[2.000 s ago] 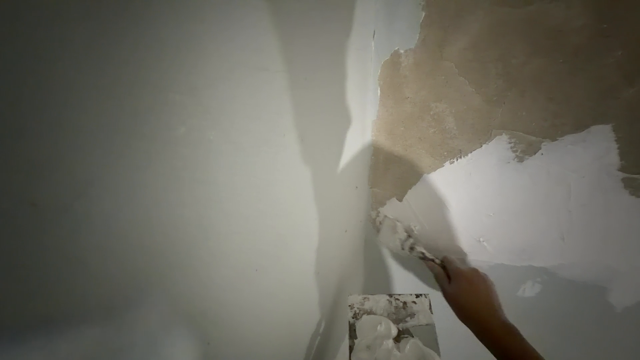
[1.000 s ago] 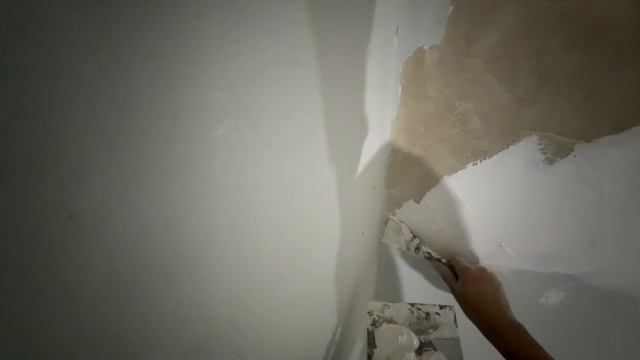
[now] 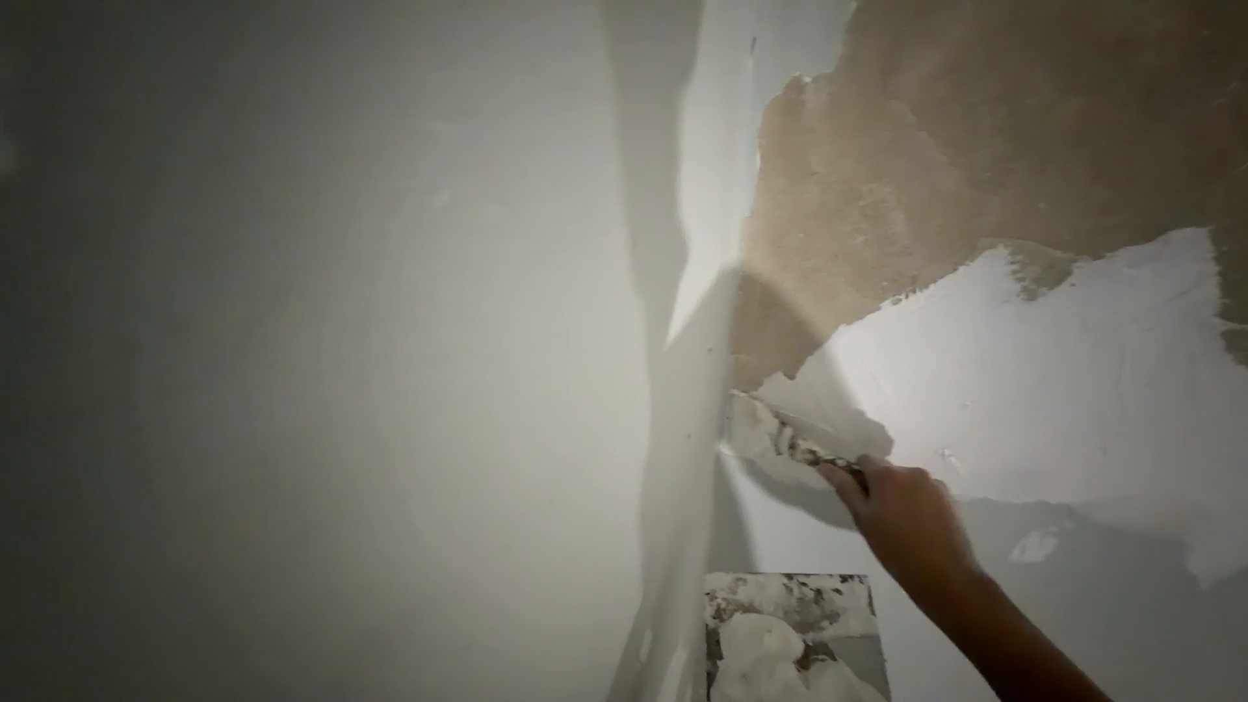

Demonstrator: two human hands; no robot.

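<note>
My right hand (image 3: 907,517) grips the handle of a putty knife (image 3: 765,431), whose smeared blade lies against the right wall close to the inner corner. White filler covers part of this wall below a bare brown patch (image 3: 877,195). Below the knife, at the bottom edge of the view, is a flat rectangular plate (image 3: 858,609) with a heap of wet white filler (image 3: 760,653) on it. What holds the plate is out of view, and my left hand does not show.
A smooth pale wall (image 3: 341,341) fills the left side and meets the right wall at a vertical corner (image 3: 717,390). Shadows of the arm and knife fall across the corner. Fresh white filler (image 3: 1063,390) spreads over the right wall.
The knife blade has stayed near the corner, just under the brown patch's lower tip, with small shifts in its angle. My right hand has kept its grip on the handle.
</note>
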